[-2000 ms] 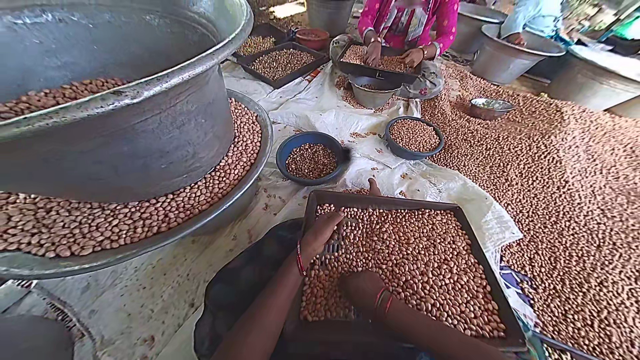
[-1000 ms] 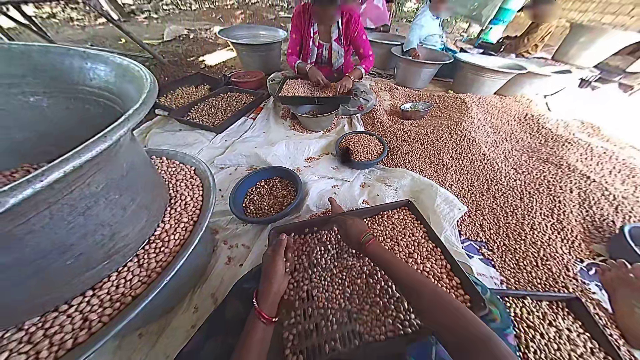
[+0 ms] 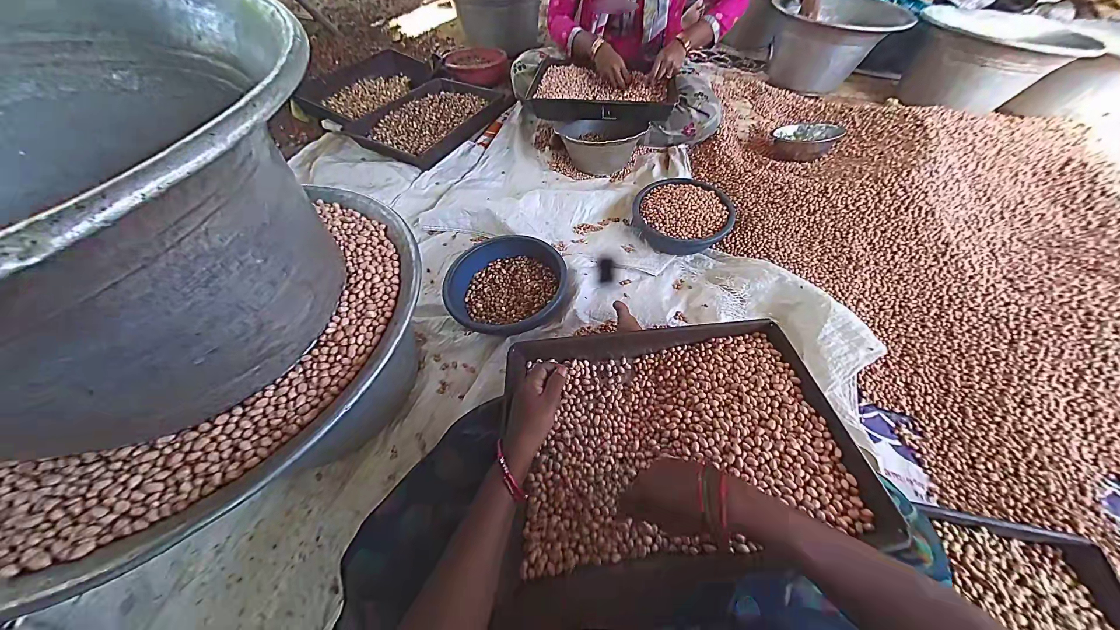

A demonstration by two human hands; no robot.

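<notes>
A dark rectangular tray [image 3: 809,385] rests over my lap, filled with reddish-brown nuts or seeds [image 3: 717,411]. My left hand [image 3: 535,407], with a red band at the wrist, is at the tray's upper left inside corner, fingers bent against the nuts; whether it pinches any cannot be told. My right hand [image 3: 665,494] lies low among the nuts near the tray's middle, its fingers hidden. Beyond the far rim, a toe [image 3: 625,317] shows. A blue bowl [image 3: 455,289] with darker nuts stands past the tray's left corner, and a second bowl [image 3: 639,223] of nuts stands farther right.
Large metal vessels [image 3: 157,289] fill the left, the lower basin [image 3: 407,280] holding nuts. A heap of nuts [image 3: 989,280] covers the right. Across the white sheet [image 3: 490,197], a person [image 3: 647,35] works over another tray [image 3: 604,109]. A further tray [image 3: 1085,560] lies at lower right.
My right hand has moved from the tray's far left part, one second ago, back down to its middle. My left hand is now on the nuts at the upper left corner. The view has shifted.
</notes>
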